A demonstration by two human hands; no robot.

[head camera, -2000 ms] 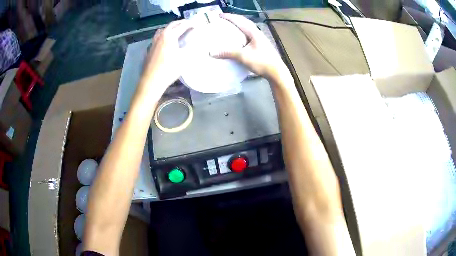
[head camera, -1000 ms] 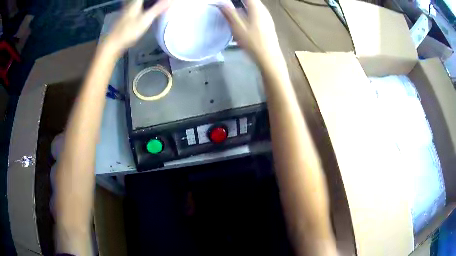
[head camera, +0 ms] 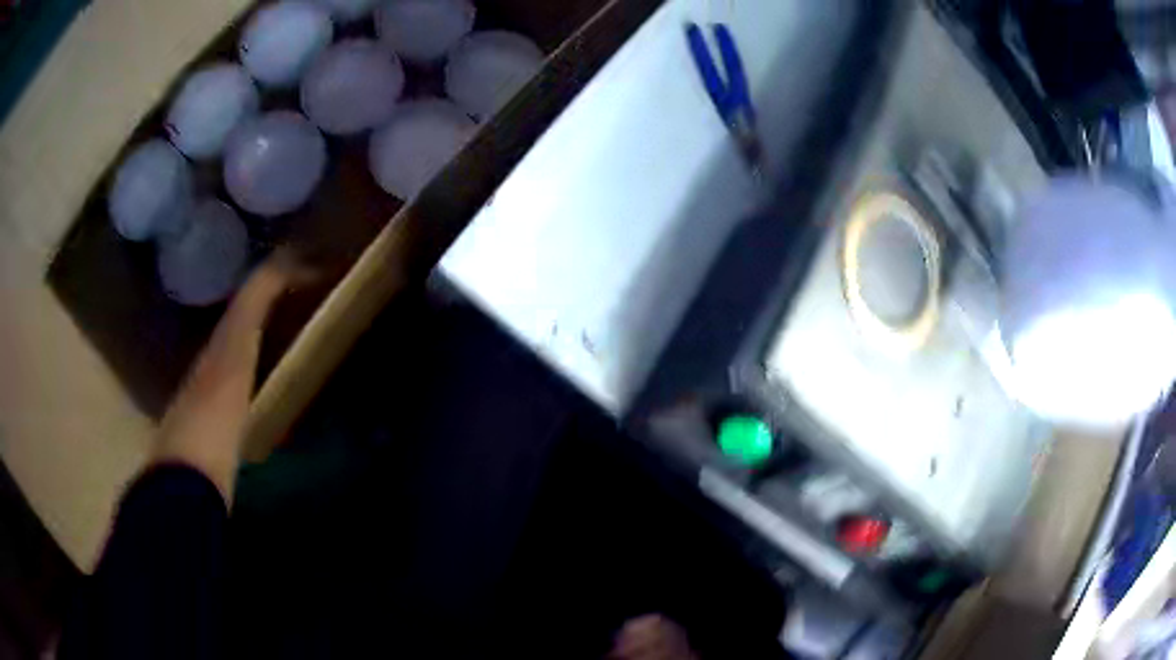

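Note:
A white bowl (head camera: 1096,297) sits over the machine bed at the right, brightly lit, with no hand on it; what holds it is hidden. Several round whitish bowls (head camera: 275,161) stand in the brown carton (head camera: 342,316) at the left. My left hand (head camera: 286,268) is down inside this carton, just right of the nearest bowls. It is blurred, and I cannot tell whether it holds anything. My right hand (head camera: 651,638) shows only as a small part at the bottom edge; its fingers cannot be made out.
The cream tape ring (head camera: 892,271) lies on the machine bed (head camera: 851,374). The front panel has a green button (head camera: 744,440) and a red button (head camera: 864,531). Blue-handled cutters (head camera: 725,84) lie on the white table (head camera: 568,194) between carton and machine.
The view has swung left and tilted. Both hands have left the bowl on the machine. My left hand has gone into the left carton, and my right hand has dropped to the bottom edge.

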